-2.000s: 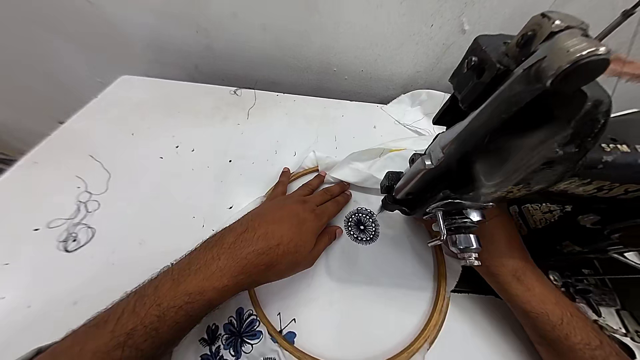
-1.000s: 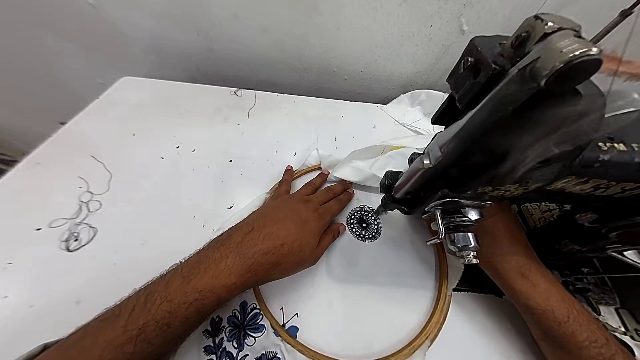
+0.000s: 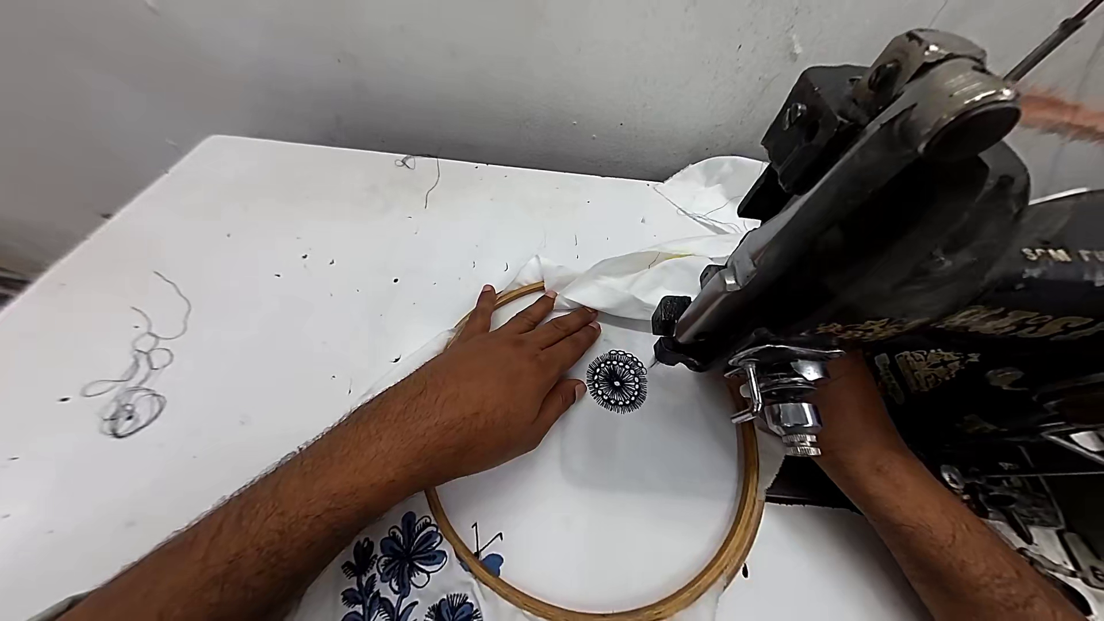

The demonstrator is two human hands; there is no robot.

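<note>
A wooden embroidery hoop (image 3: pixel 749 509) holds white fabric (image 3: pixel 638 535) under the head of a black sewing machine (image 3: pixel 897 216). My left hand (image 3: pixel 509 388) lies flat, fingers spread, across the hoop's upper left rim and the fabric. Just right of its fingertips is a round black stitched motif (image 3: pixel 617 381), close to the needle area. My right hand (image 3: pixel 849 405) is at the hoop's right side, behind the chrome thread tension unit (image 3: pixel 789 397); its fingers are hidden. Blue embroidered flowers (image 3: pixel 412 552) show on the cloth at the lower left.
Tangled dark thread (image 3: pixel 134 410) lies on the left of the white table (image 3: pixel 259 259), and more loose thread (image 3: pixel 434 183) near its back edge. Small specks dot the tabletop. Bunched white cloth (image 3: pixel 638 276) extends behind the hoop, below the grey wall (image 3: pixel 517 78).
The stitched motif and hooped fabric have shifted slightly to the right relative to the machine head. Both hands stay in nearly the same places.
</note>
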